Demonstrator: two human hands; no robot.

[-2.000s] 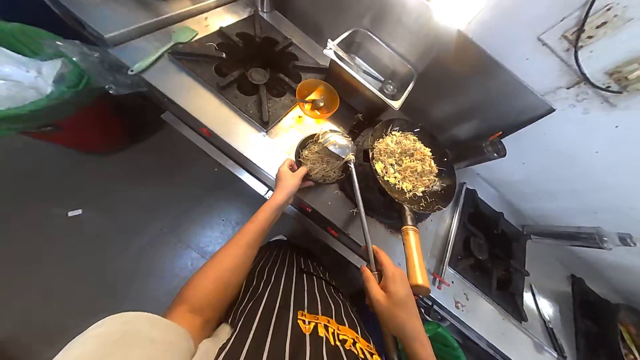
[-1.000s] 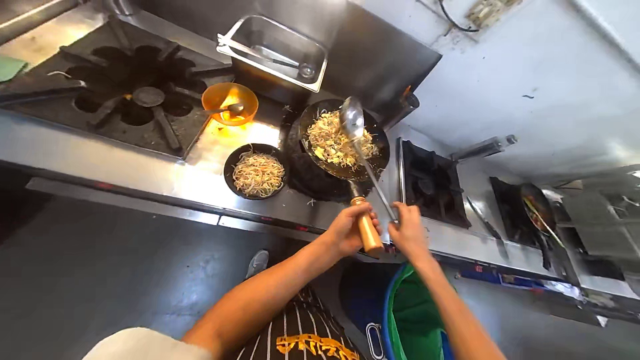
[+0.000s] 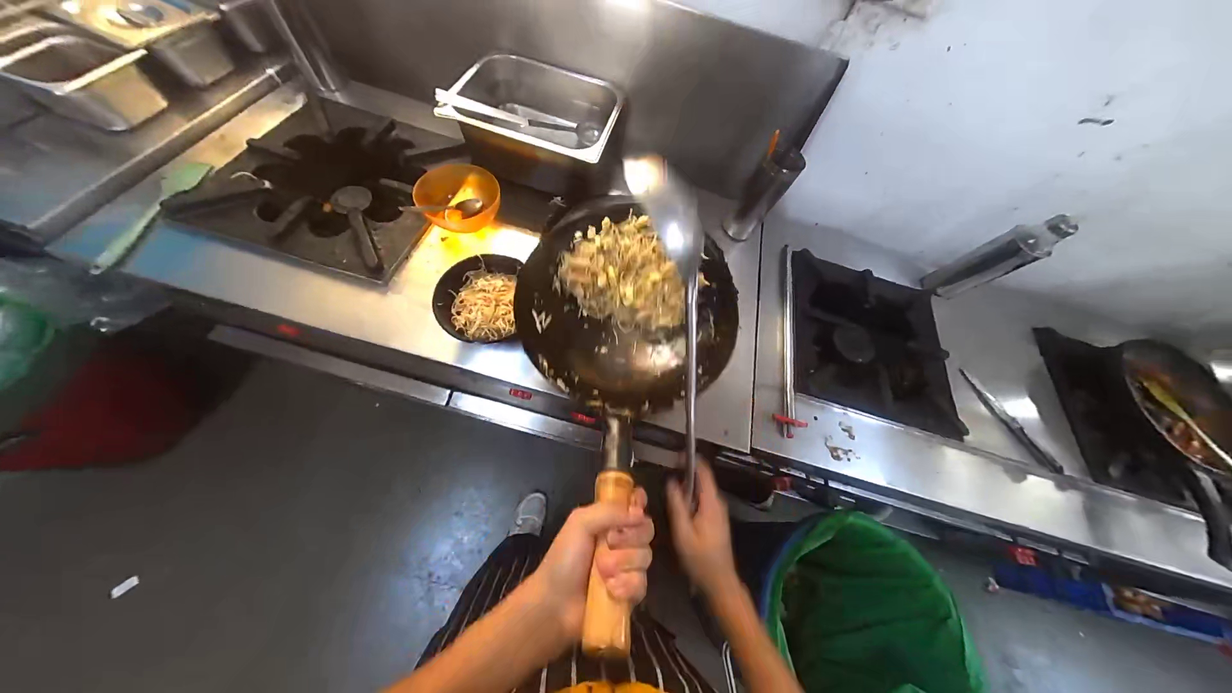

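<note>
My left hand (image 3: 599, 553) is wrapped around the wooden handle of a black wok (image 3: 616, 371), which is tilted over the stove. Noodle-like strands with pale bits (image 3: 626, 274) lie bunched toward the wok's far side, blurred by motion. The long handle of a metal ladle (image 3: 680, 231) is in my right hand (image 3: 701, 525); its blurred bowl is above the wok's far right part. Just left of the wok stands a small black bowl (image 3: 443, 298) of thin pale strands (image 3: 484, 306). Behind that is an orange bowl (image 3: 456, 223) with a spoon in it.
A steel container (image 3: 602, 135) with utensils stands behind the wok. Gas burners lie left (image 3: 351, 199) and right (image 3: 853, 344). Tongs (image 3: 1011, 421) rest on the steel counter, and another pan (image 3: 1179, 399) is farther right. A bin with a green liner (image 3: 866, 597) stands by my right arm.
My left hand has gone from the small black bowl to the wok handle. The wok has tilted, and its food has shifted within it. The ladle has moved from the small bowl to above the wok.
</note>
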